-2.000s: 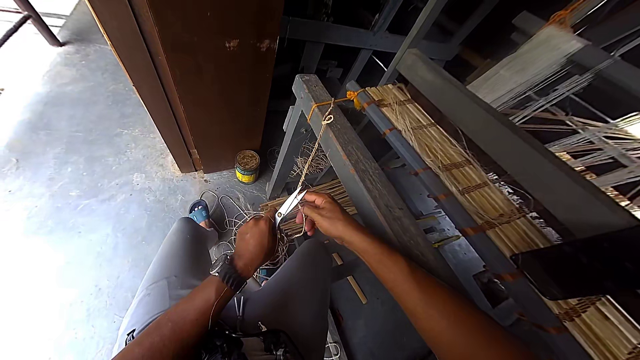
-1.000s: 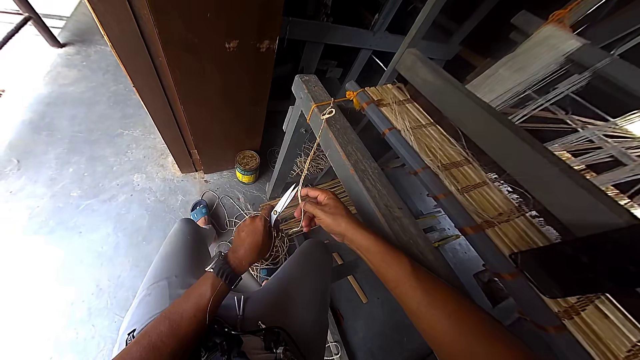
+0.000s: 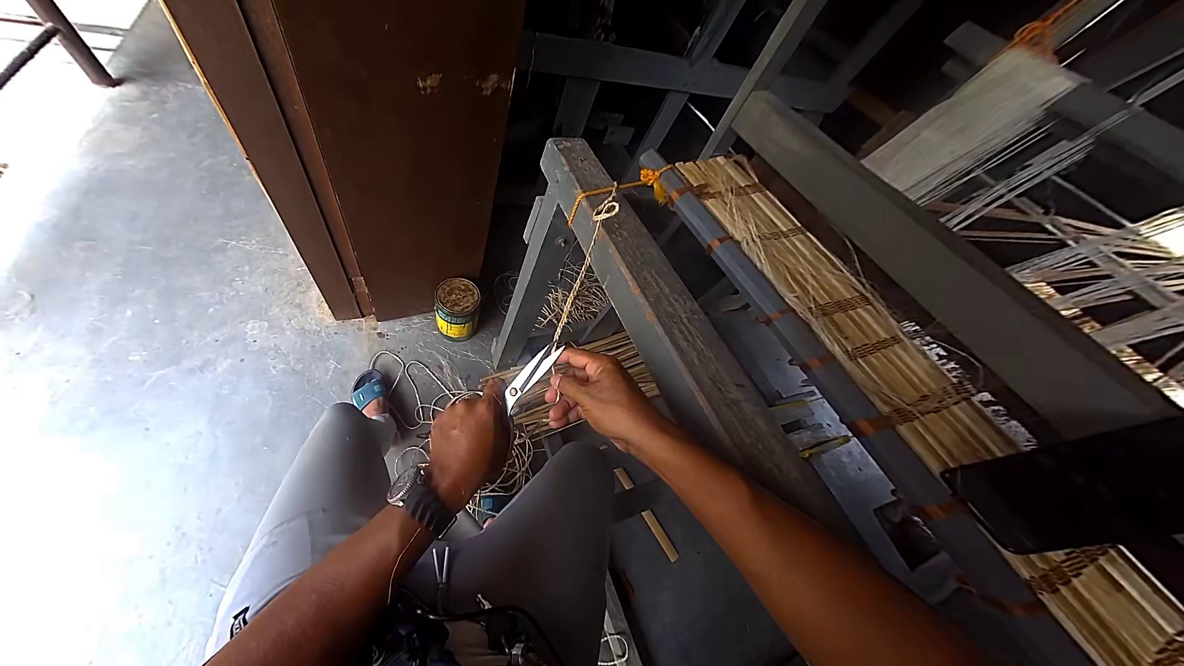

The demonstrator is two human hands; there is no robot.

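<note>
My left hand (image 3: 467, 442), with a watch on its wrist, grips a pair of scissors (image 3: 530, 379). The blades point up and right, parted slightly, with their tips at the lower end of a twisted cord (image 3: 580, 287). That cord hangs from a loop near the top of a grey wooden frame post, where an orange string (image 3: 615, 190) is tied. Close to the blade tips, my right hand (image 3: 597, 398) pinches the cord's end between thumb and fingers. Loose pale cord (image 3: 504, 472) lies tangled below my hands, around my feet.
On the right, a grey wooden loom frame (image 3: 684, 333) carries a mat of slats (image 3: 832, 296) bound with brown thread. A tin can (image 3: 457, 310) stands on the floor by a brown cabinet (image 3: 398, 139). A dark flat device (image 3: 1064, 481) juts in at right. White threads (image 3: 980, 120) stretch behind.
The scissors have moved slightly up to the cord beside my right fingers. The blades have shifted against the cord, and my right hand stays close by.
</note>
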